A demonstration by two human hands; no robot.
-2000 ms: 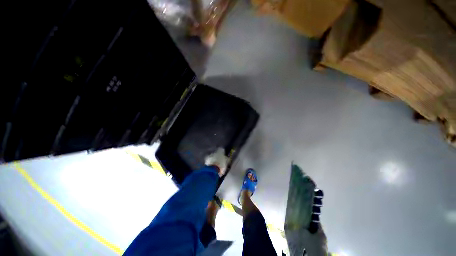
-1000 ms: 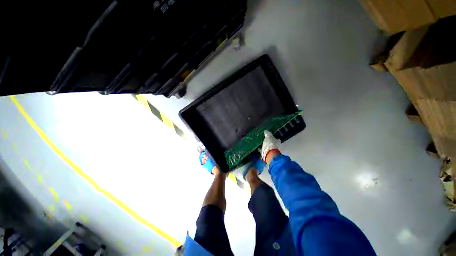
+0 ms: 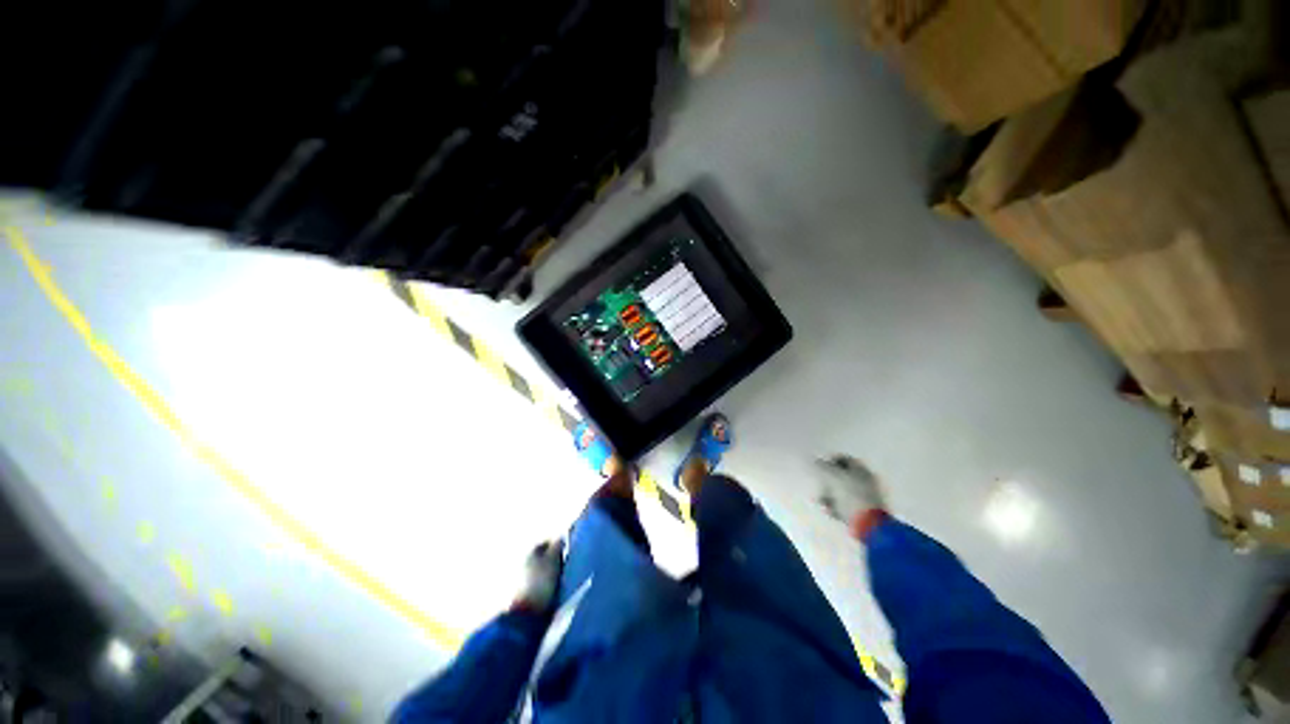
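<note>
A black tray [image 3: 747, 366] lies on the grey floor in front of my feet. A circuit board [image 3: 618, 337] lies inside it, component side up, with white blocks and orange coils showing. My right hand [image 3: 849, 488], in a white glove with an orange-red cuff edge, is off to the right of the tray, fingers apart, holding nothing. My left hand [image 3: 543, 573], gloved, is low beside my left leg, small and blurred; its fingers cannot be made out. Neither hand touches the tray.
A tall stack of black totes [image 3: 382, 142] stands at the upper left, close to the tray. Stacked cardboard boxes [image 3: 1132, 283] stand along the right. A yellow line [image 3: 212, 460] curves across the floor at left, and a black-yellow strip runs under my feet.
The board, held solder side up over the tray by my right hand a second ago, now lies component side up inside it. My right hand has let go and moved right; my left hand has come into view.
</note>
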